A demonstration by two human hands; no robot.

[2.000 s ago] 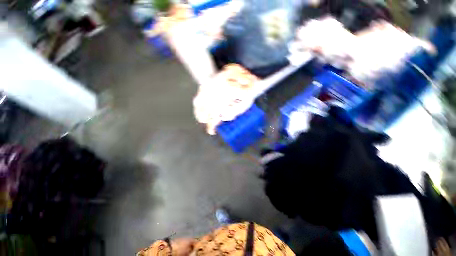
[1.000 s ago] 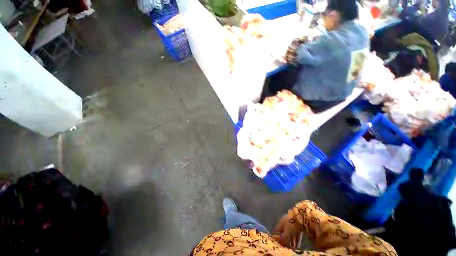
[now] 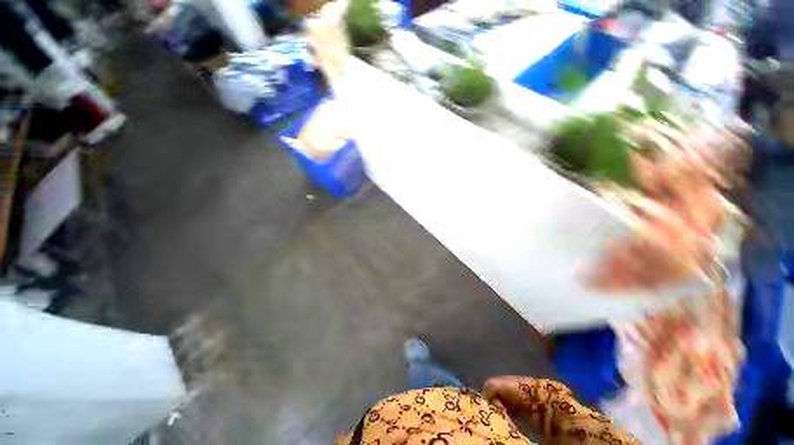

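Note:
My right sleeve [image 3: 566, 413] is patterned orange and shows at the bottom edge. A small blurred part of my right hand [image 3: 500, 385] may show at its end; its fingers cannot be made out. My left hand is not in view. Nearest in front on the right is a long white table [image 3: 470, 209]. Peach-orange floral fabric [image 3: 688, 365] lies in a heap at its near end and hangs over the edge. The view is blurred.
Grey floor [image 3: 261, 287] runs ahead on the left of the table. A blue crate [image 3: 341, 174] with pale cloth stands by the table's far end. A white block or pillar [image 3: 83, 374] is at lower left. Green bundles [image 3: 470, 85] lie on the table. My shoe [image 3: 417, 350] shows below.
The view has moved forward and turned right. The white table fills more of the picture, the blue crate is nearer, and the seated person and dark heap at lower left have left the view.

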